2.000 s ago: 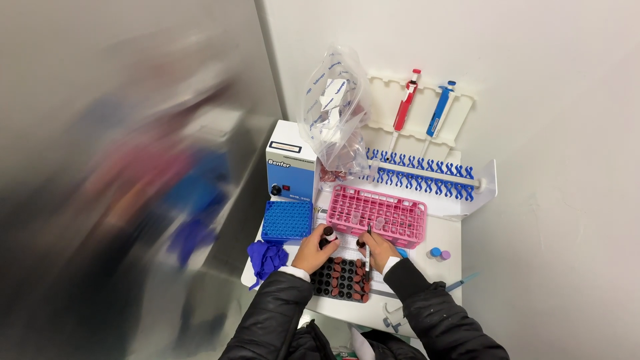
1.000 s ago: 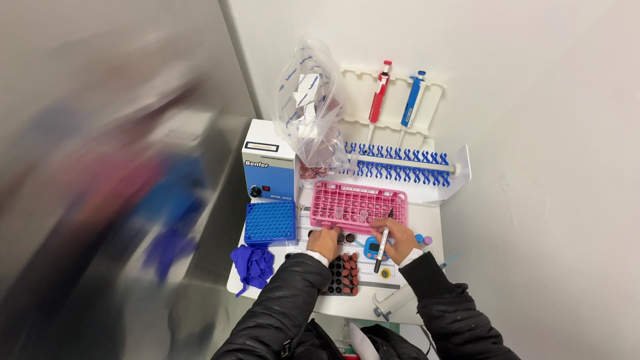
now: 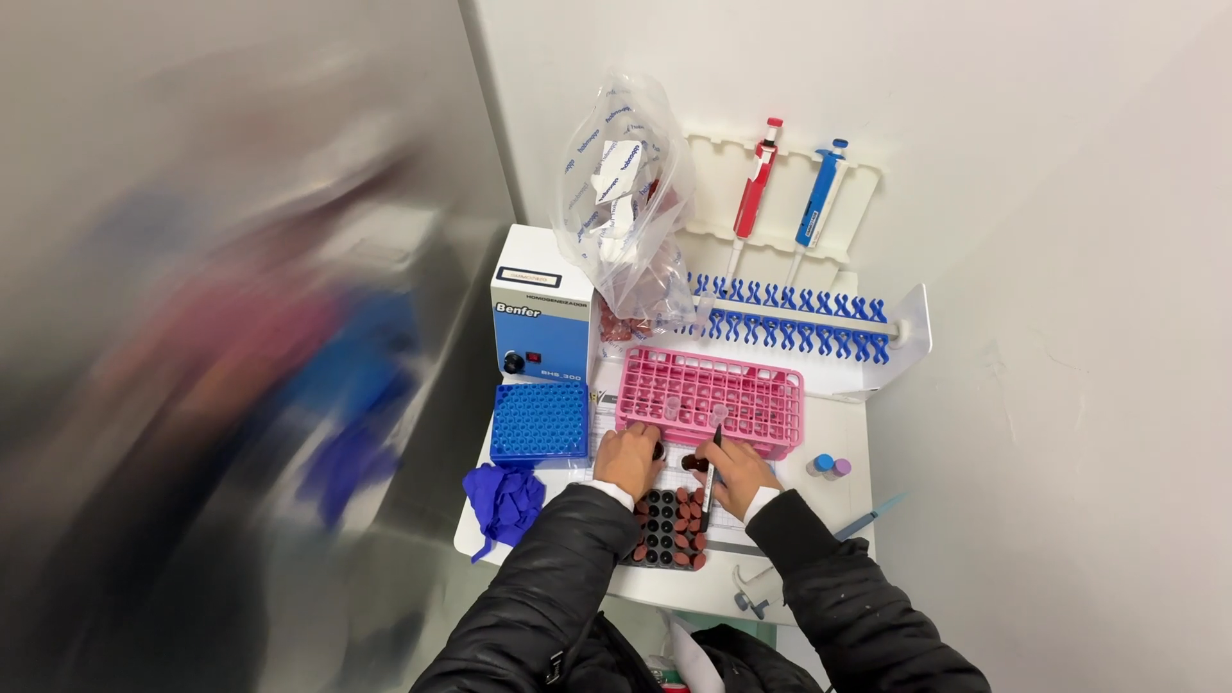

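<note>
My left hand (image 3: 628,460) rests just in front of the pink tube rack (image 3: 710,397), its fingers at a small dark vial or cap (image 3: 658,450); whether it grips it I cannot tell. My right hand (image 3: 741,475) holds a black and white marker pen (image 3: 710,489), with its fingertips close to a dark brown vial (image 3: 694,463). Below the hands sits a dark rack (image 3: 664,529) with reddish-brown capped vials on both sides and black round tops or holes between. Two clear tubes stand in the pink rack. Papers lie under the hands.
At the left are a Benfer homogenizer (image 3: 544,322), a blue tube rack (image 3: 540,421) and crumpled purple gloves (image 3: 504,502). A plastic bag (image 3: 626,202), a blue-clip tube rotator (image 3: 794,322) and red (image 3: 756,192) and blue (image 3: 820,200) pipettes stand behind. Two capped tubes (image 3: 830,466) lie right.
The right hand has moved left, nearer the left hand, with the marker still in it. The blue round object and yellow item beside it a second ago no longer show.
</note>
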